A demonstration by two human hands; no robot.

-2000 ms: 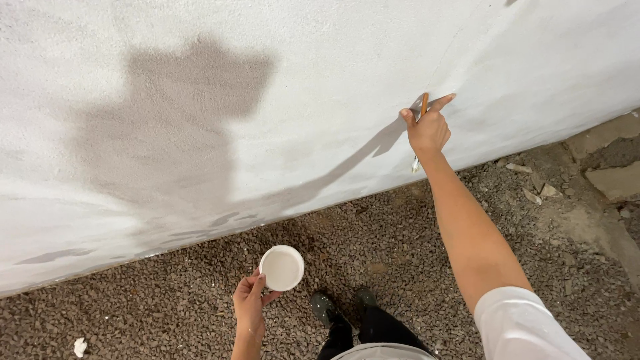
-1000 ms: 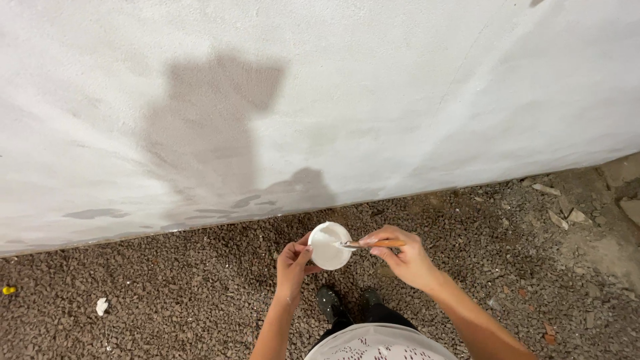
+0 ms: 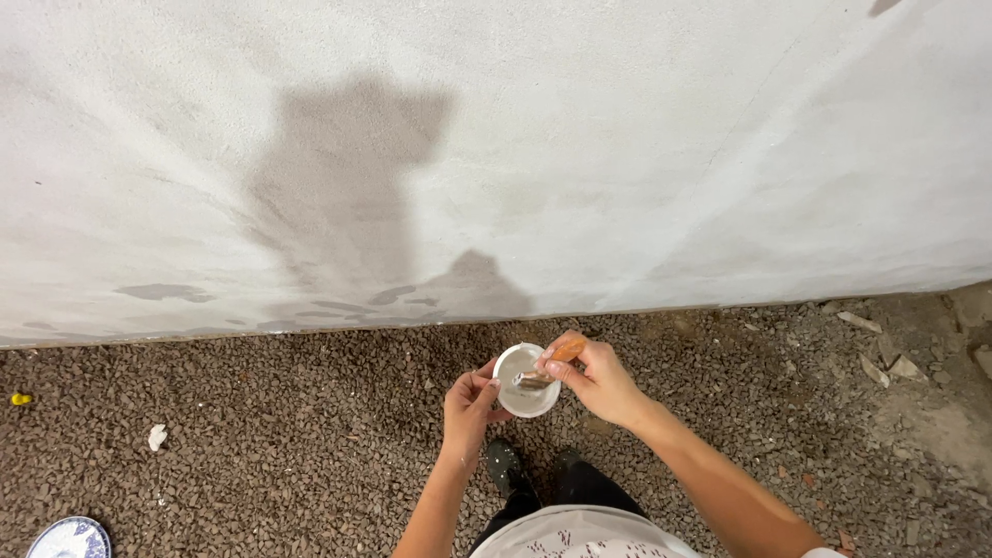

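My left hand (image 3: 473, 399) holds a small white tub (image 3: 528, 408) by its left side, thumb on the rim. White paint or a similar liquid shows inside. My right hand (image 3: 593, 376) grips a paintbrush (image 3: 568, 351) with an orange-brown wooden handle and a metal ferrule. The brush's bristle end is in the tub's mouth, near its middle; the bristle tips are hard to make out. Beyond both hands stands a white-painted wall (image 3: 581, 194), with grey patches (image 3: 164, 292) along its lower part and shadows cast on it.
Gravel (image 3: 325, 442) covers the ground up to the wall's foot. A blue-and-white plate (image 3: 74, 539) lies at the lower left, with a white scrap (image 3: 157, 437) and a small yellow object (image 3: 21, 399) farther up. Broken pieces (image 3: 874, 370) lie at the right. My shoes (image 3: 508, 467) are below the tub.
My right hand has come from the wall to the tub with the paintbrush. Since a second ago the brush has tilted over the tub. My left hand still holds the tub.
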